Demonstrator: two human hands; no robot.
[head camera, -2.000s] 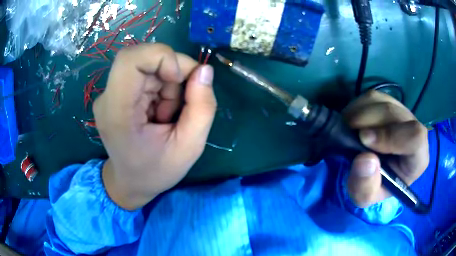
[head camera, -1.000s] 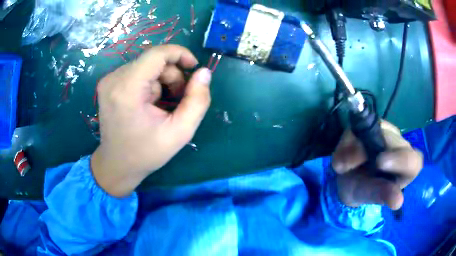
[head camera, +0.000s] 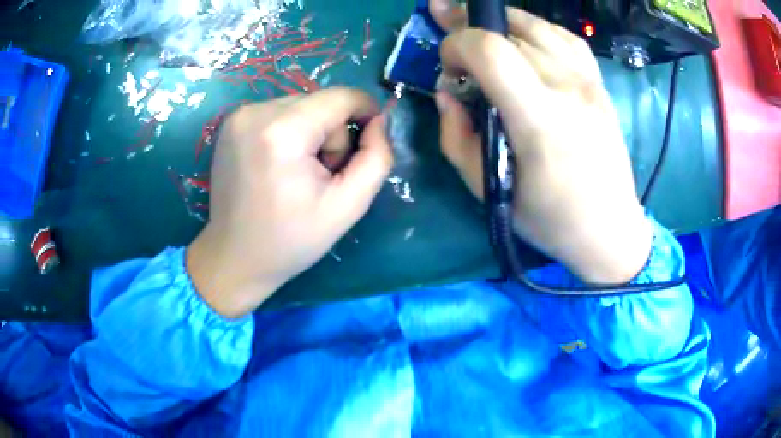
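Note:
My left hand (head camera: 295, 175) is bare and pinches a short red lead wire (head camera: 392, 103) between thumb and forefinger, just below the blue block (head camera: 415, 53). My right hand (head camera: 557, 128) is around the black soldering iron (head camera: 497, 158). The iron points away from me, and its front end is out of the picture at the top. My right thumb and fingertip are close together beside the block's lower edge; what is between them is too small to tell. The right hand hides most of the block.
Red lead wires (head camera: 287, 64) and pale bits (head camera: 158, 98) lie beyond my left hand, by a clear plastic bag (head camera: 137, 19). A blue bin (head camera: 30, 128) and striped roll (head camera: 44, 250) are at left. The black stand (head camera: 629, 38), yellow sponge (head camera: 689, 19) and pink-red mat (head camera: 747, 128) are at right.
My right hand has moved left and forward to the block, turning the iron upright in the picture, with its cord trailing towards me. My left hand still pinches at the block's near edge.

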